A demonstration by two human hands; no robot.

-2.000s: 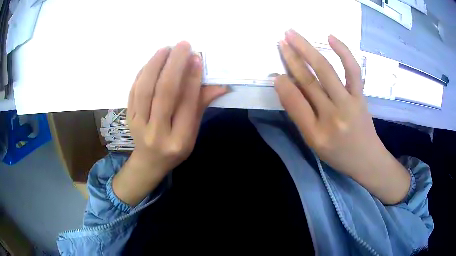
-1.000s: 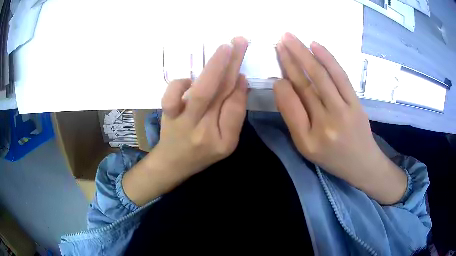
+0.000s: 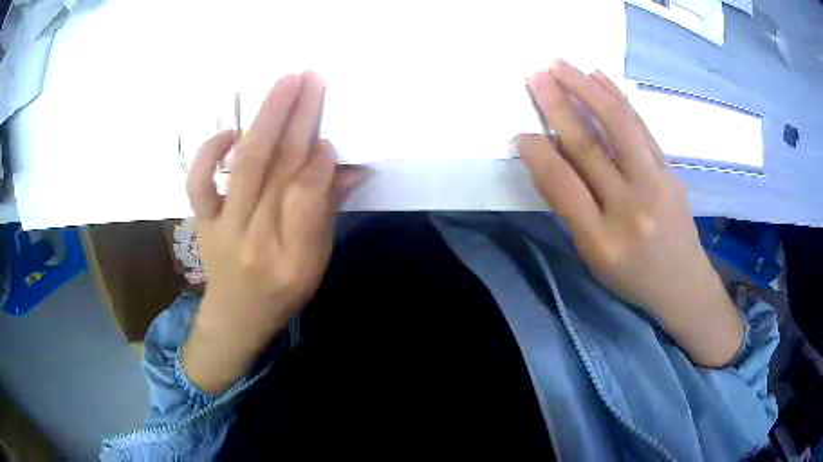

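Note:
A long, narrow panel lies across the white board near its front edge. Glare hides most of its surface; only thin outlines show at its left end. My left hand is on the panel's left part, with its fingers across the top and its thumb at the near edge. My right hand spans the right part the same way, with fingers towards the far edge and thumb near the close edge. My hands are bare and well apart. Whether a separate insert lies in the panel cannot be told.
The white board covers the grey tabletop. Another pale strip lies right of my right hand, with a small dark scrap beyond. White frames are at the top right. A cardboard box and blue items are below the bench.
The panel has slid left and its left end now shows further left. My left hand has moved left, my right hand slightly right. The view has shifted a little.

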